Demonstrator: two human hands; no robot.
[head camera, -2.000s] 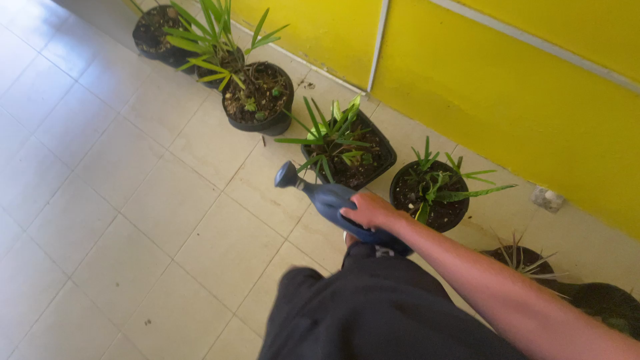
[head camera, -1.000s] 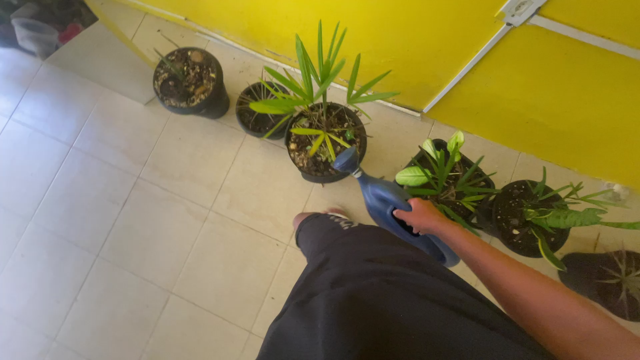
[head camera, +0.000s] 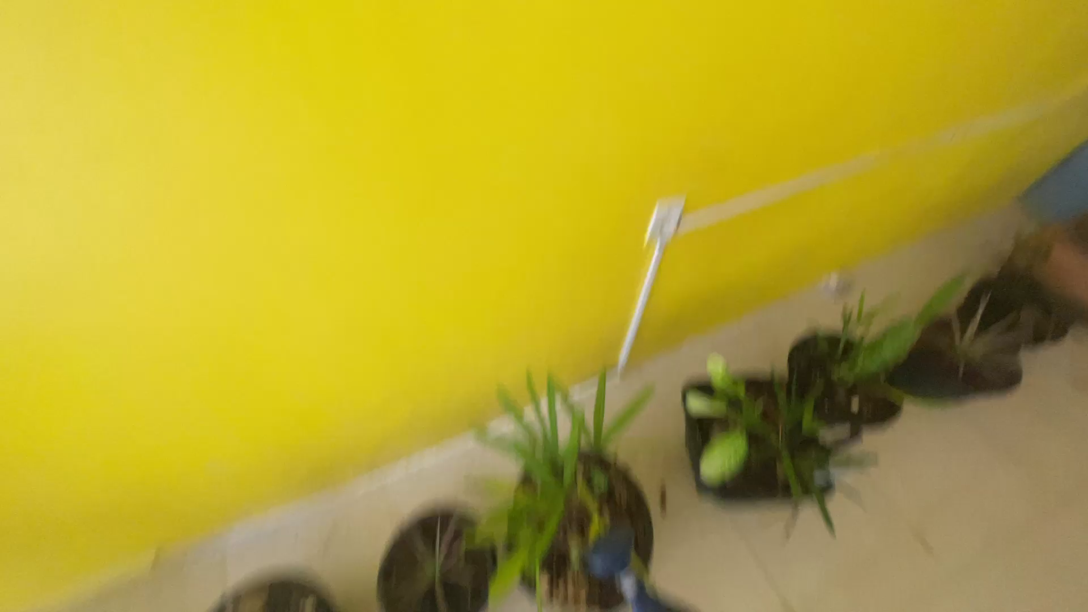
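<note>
The dark blue spout head of a watering can (head camera: 614, 557) shows at the bottom edge, over the soil of a round black pot with a long-leaved green plant (head camera: 548, 484). The rest of the can lies below the frame, so the hand on it is hidden. To its left stands a dark pot with a thin plant (head camera: 435, 561). A square black pot with broad and narrow leaves (head camera: 722, 493) is at the right. Neither of my hands is in view. The view is blurred.
A yellow wall (head camera: 340, 255) runs behind the pots, with a white junction box (head camera: 665, 219) and cable trunking. More potted plants stand farther right on the tiled floor (head camera: 918, 493). Blurred skin and blue-grey cloth, whose it is unclear, show at the right edge.
The view has swung strongly up toward the wall. The hand on the can's handle, seen a second ago, is out of frame. The spout is still by the long-leaved plant's pot.
</note>
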